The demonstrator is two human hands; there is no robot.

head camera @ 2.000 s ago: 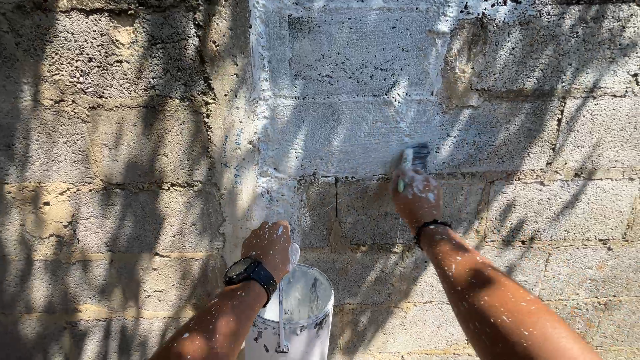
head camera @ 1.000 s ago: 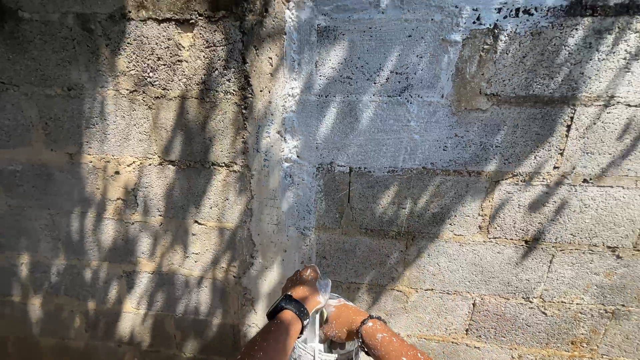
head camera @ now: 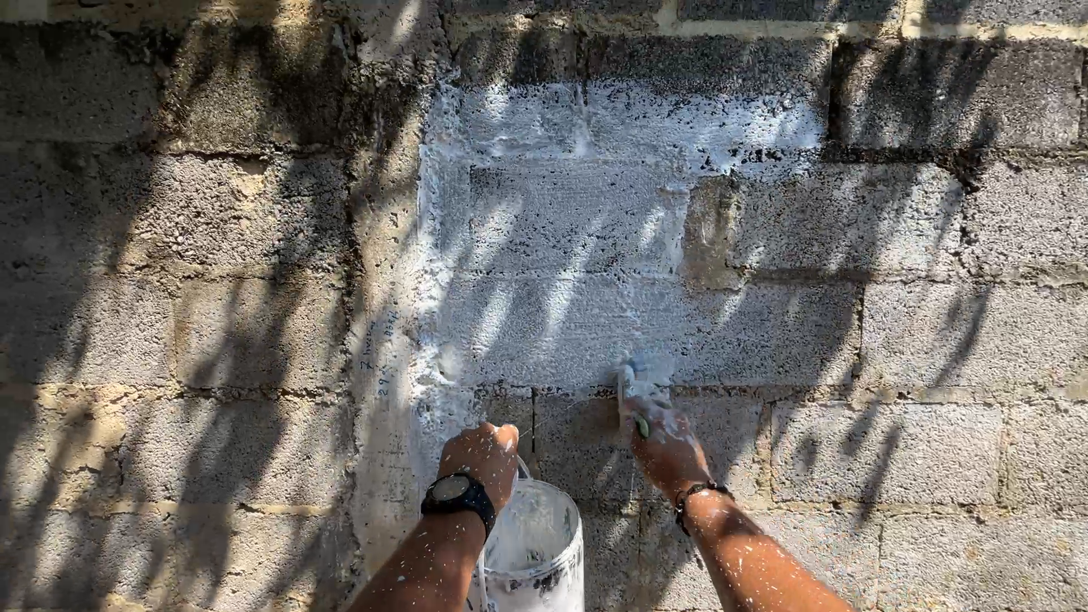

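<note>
My left hand [head camera: 480, 455], with a dark watch on the wrist, grips the wire handle of a white paint bucket [head camera: 544, 561]. The bucket hangs below and right of that hand, its inner wall smeared with white. In my right hand [head camera: 667, 442], spattered with white, is a paintbrush [head camera: 633, 374]. Its bristles, partly blurred, touch the lower edge of the white-painted patch [head camera: 561, 314] on the concrete block wall. How much paint lies in the bucket cannot be seen.
Bare grey blocks [head camera: 888, 450] with mortar joints surround the painted patch. A rough vertical mortar strip [head camera: 382, 340] bearing handwriting runs left of it. One unpainted notch [head camera: 712, 229] breaks the patch's right side. Leaf shadows fall across the wall.
A second ago both hands were close together at the bucket, low in view; now my right hand is up at the wall with the brush. The view has shifted.
</note>
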